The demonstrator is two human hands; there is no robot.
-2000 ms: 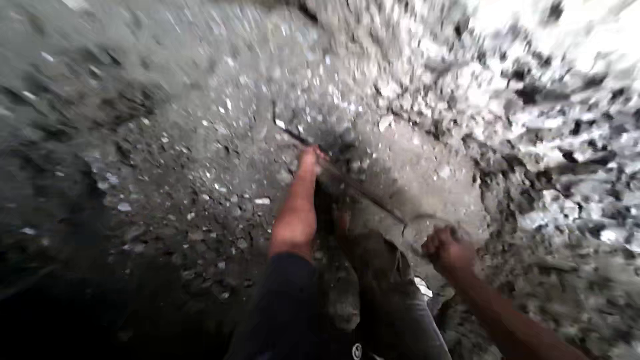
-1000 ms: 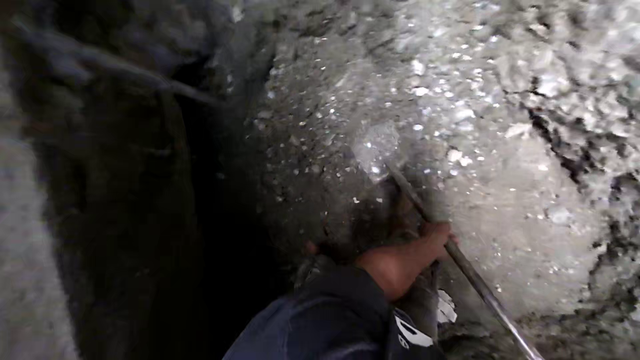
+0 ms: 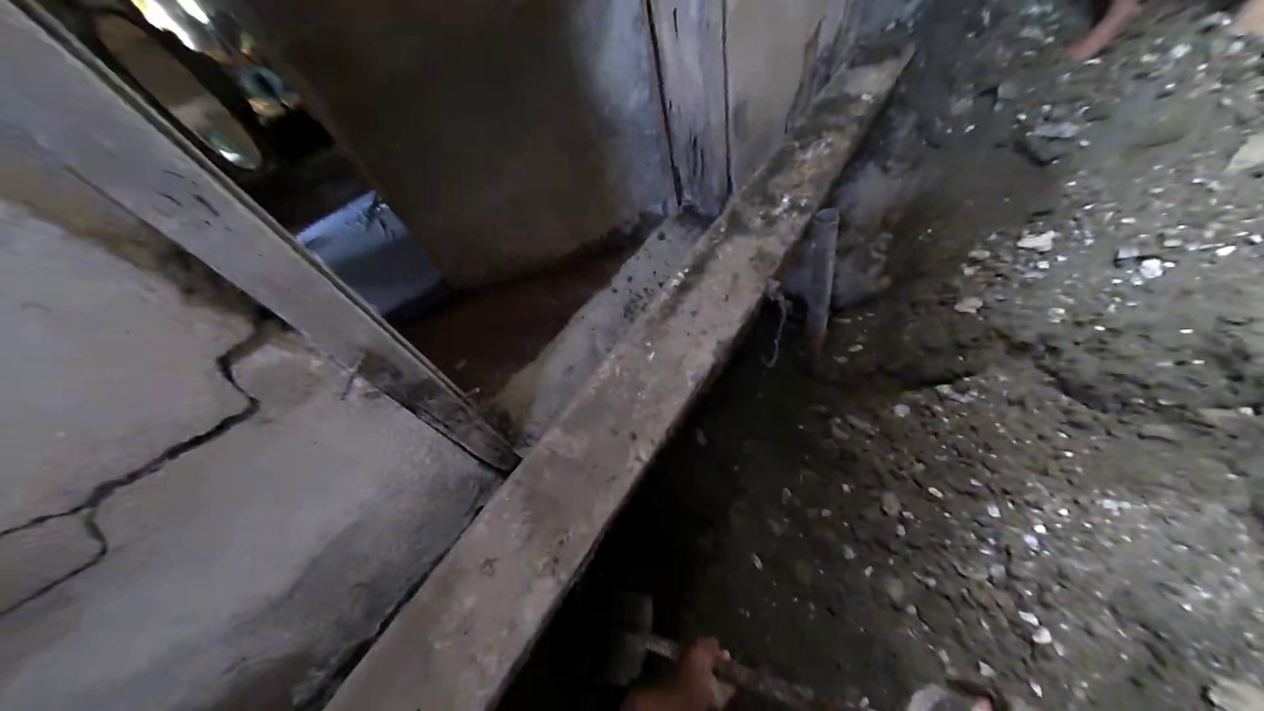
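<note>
At the bottom of the head view, my left hand (image 3: 699,673) is closed around the shaft of a long-handled tool (image 3: 775,686). A dim, greyish end part (image 3: 630,637) of the tool shows just left of the fingers, in the shadow below a concrete ledge. Whether it is a blade or a grip cannot be told. The shaft runs right and leaves the frame at the lower edge. My right hand cannot be made out. A pale object (image 3: 943,697) with a bit of skin beside it is cut off by the bottom edge.
A narrow concrete ledge (image 3: 632,395) runs diagonally along a doorway with a wooden post (image 3: 227,217). The wall (image 3: 178,553) at left is cracked. A short pipe (image 3: 822,276) stands by the ledge. Stony rubble ground (image 3: 987,474) lies right. Another person's limb (image 3: 1106,30) shows top right.
The view has swung far towards the doorway and ledge. The left hand holds a shaft in all frames; it now sits at the bottom edge. The right hand, seen two seconds ago, no longer shows clearly.
</note>
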